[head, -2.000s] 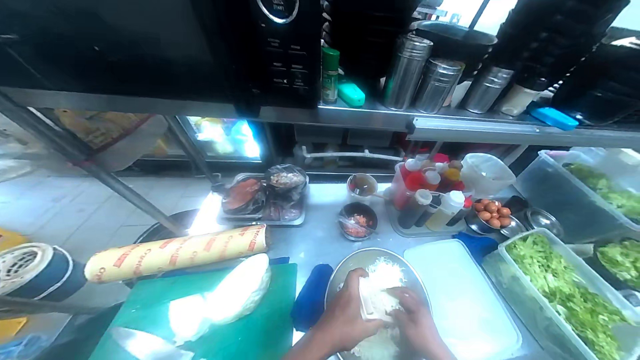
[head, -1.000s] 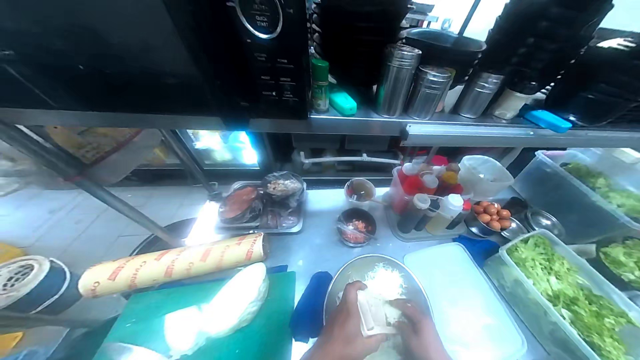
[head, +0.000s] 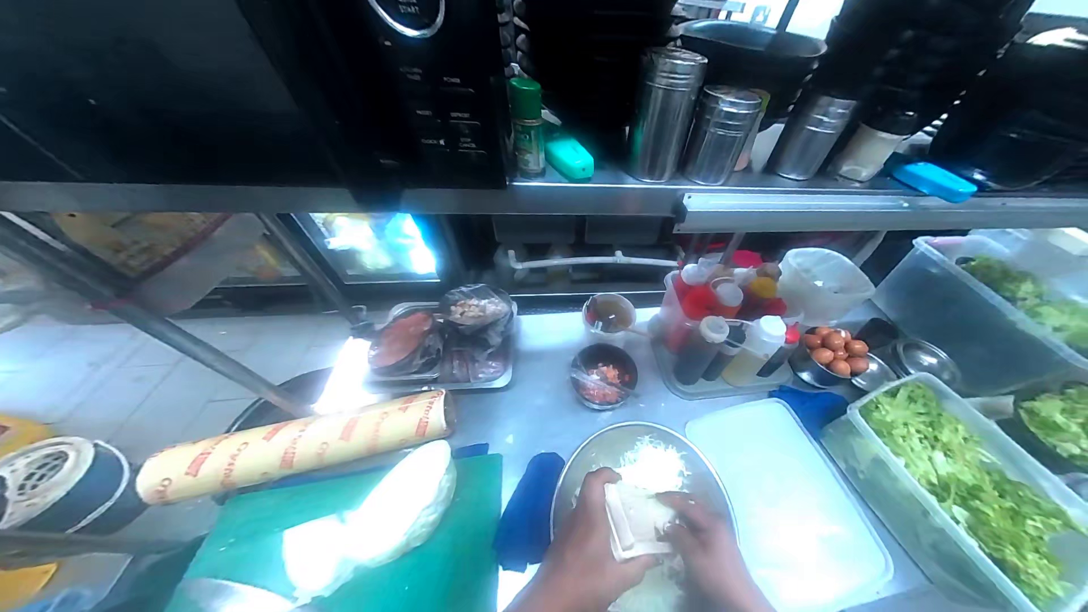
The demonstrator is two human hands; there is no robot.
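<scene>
Both hands work over a round metal bowl [head: 578, 455] that holds fine white shreds [head: 653, 466]. My left hand [head: 595, 535] grips a pale, flat, rectangular handheld tool [head: 627, 520], which looks like a slicer or grater. My right hand [head: 701, 540] is against the tool's right side, its fingers bent; whether it holds a piece of food is hidden. Left of the bowl lies a dark blue cloth [head: 531, 510]. A large pale piece of vegetable [head: 399, 510] rests on a green cutting board [head: 459, 557], with part of a knife blade [head: 234, 595] at the board's lower edge.
A white plastic lid [head: 799, 501] lies right of the bowl, beside a tub of chopped lettuce [head: 960, 484]. Behind stand a small bowl of pinkish pieces [head: 605, 376], squeeze bottles [head: 722, 331], eggs [head: 837, 350] and a tray [head: 501, 374]. A wrap roll [head: 297, 446] lies behind the board. A metal shelf [head: 595, 200] crosses above.
My hands stay over the bowl with the pale tool between them. The tool shows more of its flat face now than two seconds ago.
</scene>
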